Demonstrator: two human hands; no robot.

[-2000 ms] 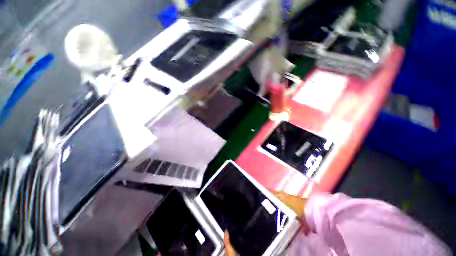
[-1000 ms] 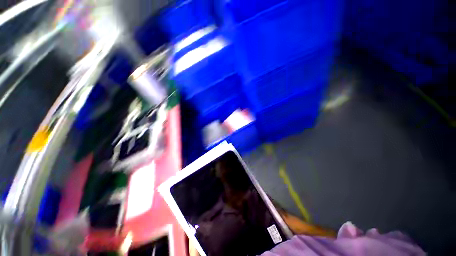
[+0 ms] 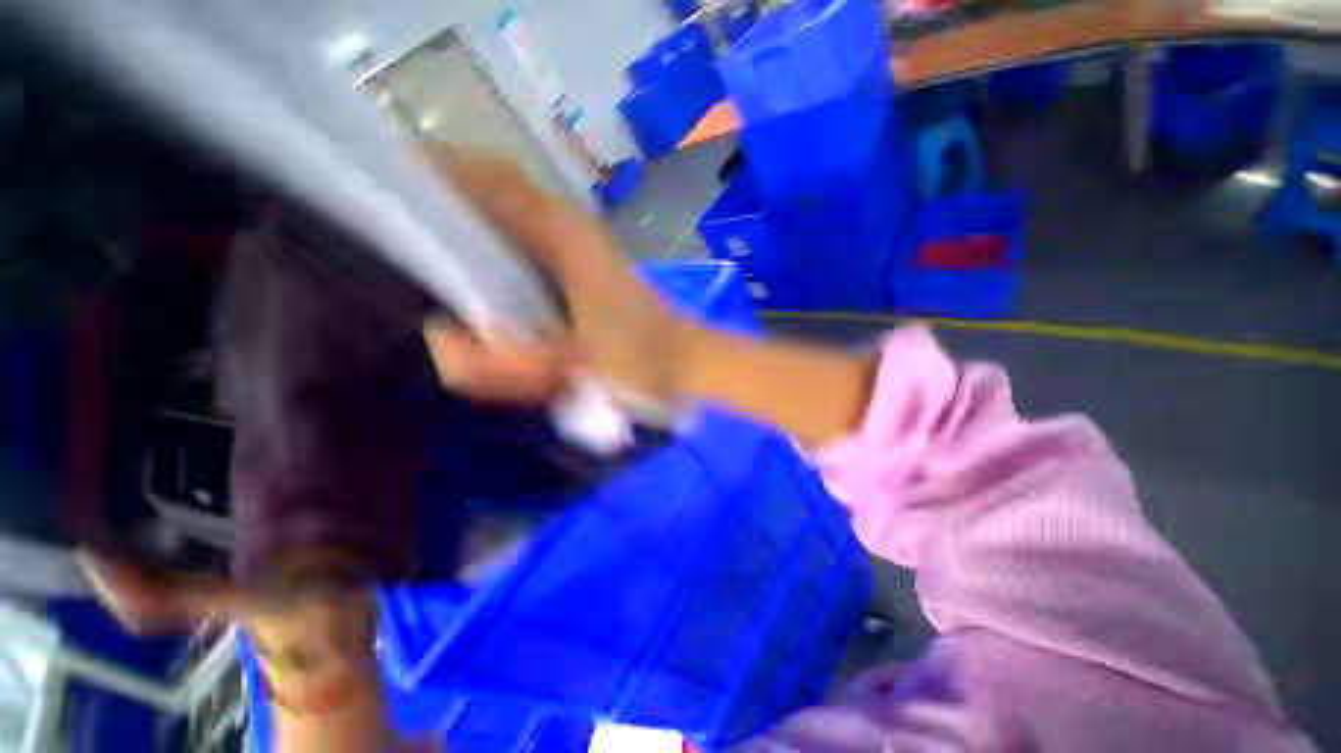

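Observation:
My right hand (image 3: 603, 302), in a pink sleeve, grips the edge of a pale, blurred slab (image 3: 397, 191), apparently a tablet with its white foam, tilted in the upper left close to the camera. The slab's outline merges with the dark area at left. A large blue bin (image 3: 677, 574) stands open below my right hand; its inside is mostly hidden. Bare skin (image 3: 316, 662) shows at the lower left, but blur and possible reflection hide whether it is my left hand.
Stacked blue bins (image 3: 824, 162) stand ahead, beside a smaller blue bin with something red (image 3: 963, 253) on it. A bench (image 3: 1059, 44) runs across the upper right. A yellow line (image 3: 1118, 336) crosses the grey floor. A white label (image 3: 635, 739) shows at the bottom edge.
The view has swung right from the pink bench to the blue bins. The slab, earlier low with its black screen up, is now raised and tilted at upper left.

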